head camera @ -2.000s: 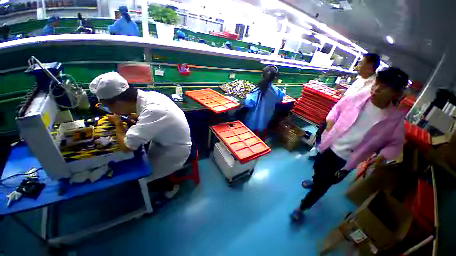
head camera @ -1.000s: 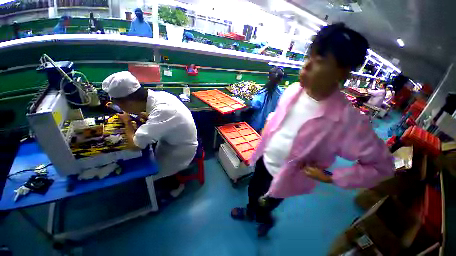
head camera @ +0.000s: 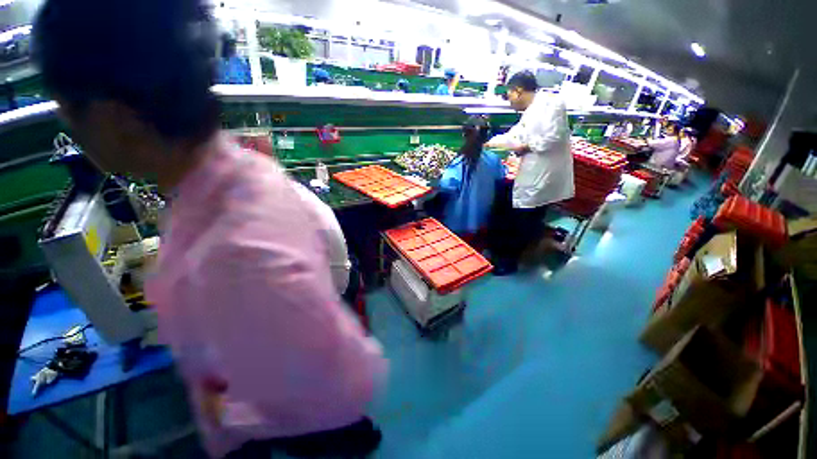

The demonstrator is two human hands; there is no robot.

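Note:
Neither of my hands is in the picture. Nearest in front of me, a person in a pink shirt (head camera: 260,305) fills the left side, blurred, and hides most of the seated worker in white behind. Left of that person stands the white bench-top machine (head camera: 85,246) on the blue tabletop (head camera: 40,336). A small dark tangle of cable (head camera: 70,361) lies on the tabletop with white pieces beside it. A red-orange compartment tray (head camera: 437,255) sits tilted on a white bin (head camera: 421,300) on a low wheeled cart.
Another red-orange tray (head camera: 381,185) and a heap of small parts (head camera: 425,160) lie on the line. A blue-smocked person (head camera: 475,193) and a standing person in white (head camera: 545,152) are there, near stacked red trays (head camera: 587,179). Open cartons (head camera: 699,368) and red crates (head camera: 751,218) line the right side.
The person in pink has moved from the right across to the left, now close, covering the seated worker. The person in white and the red tray stack behind have come back into view.

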